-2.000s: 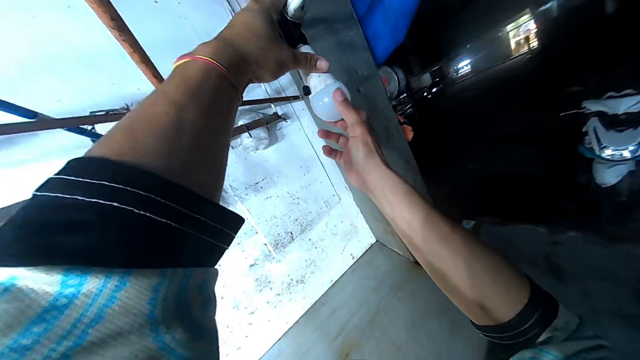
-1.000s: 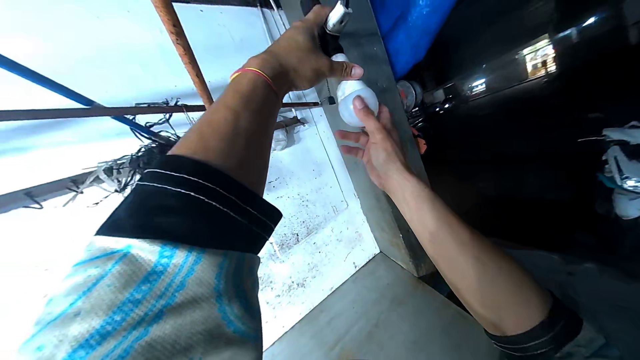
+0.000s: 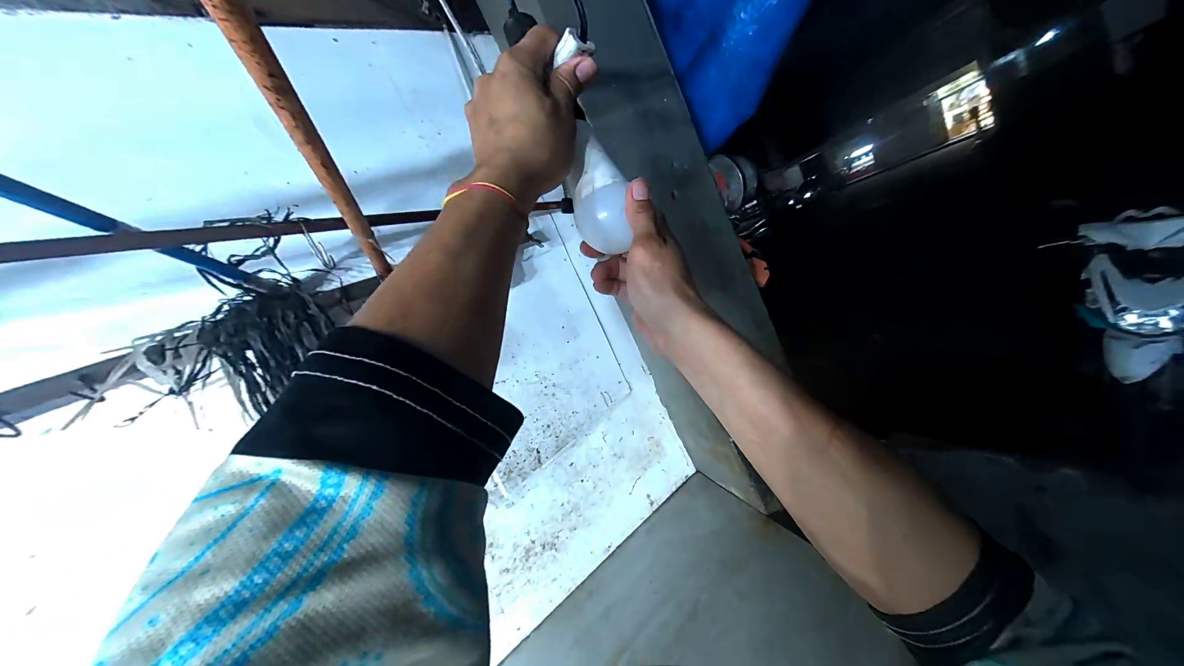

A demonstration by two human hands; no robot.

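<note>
A white light bulb (image 3: pixel 603 215) hangs beside the grey metal post, its round end toward the bottom of the view. My right hand (image 3: pixel 647 268) has its thumb on one side of the bulb and its fingers beneath the round end. Above it, my left hand (image 3: pixel 527 111) is closed around a small white fitting (image 3: pixel 572 48) with a black cord at its end. Whether the left fingers also hold the black part just above the bulb is hidden by the hand. A black fitting on a cord (image 3: pixel 520 26) hangs behind the left hand.
The grey post (image 3: pixel 694 222) runs alongside both hands, with a blue tarp (image 3: pixel 726 65) at its upper right. An orange-brown rusty pole (image 3: pixel 296 120), a blue pole (image 3: pixel 92 217) and a bundle of dark strips (image 3: pixel 264 324) are at the left. A parked motorcycle (image 3: pixel 1142 296) stands far right.
My left hand has moved from around the bulb's base up to the white fitting, and more of the bulb's neck shows. My right hand stays at the bulb.
</note>
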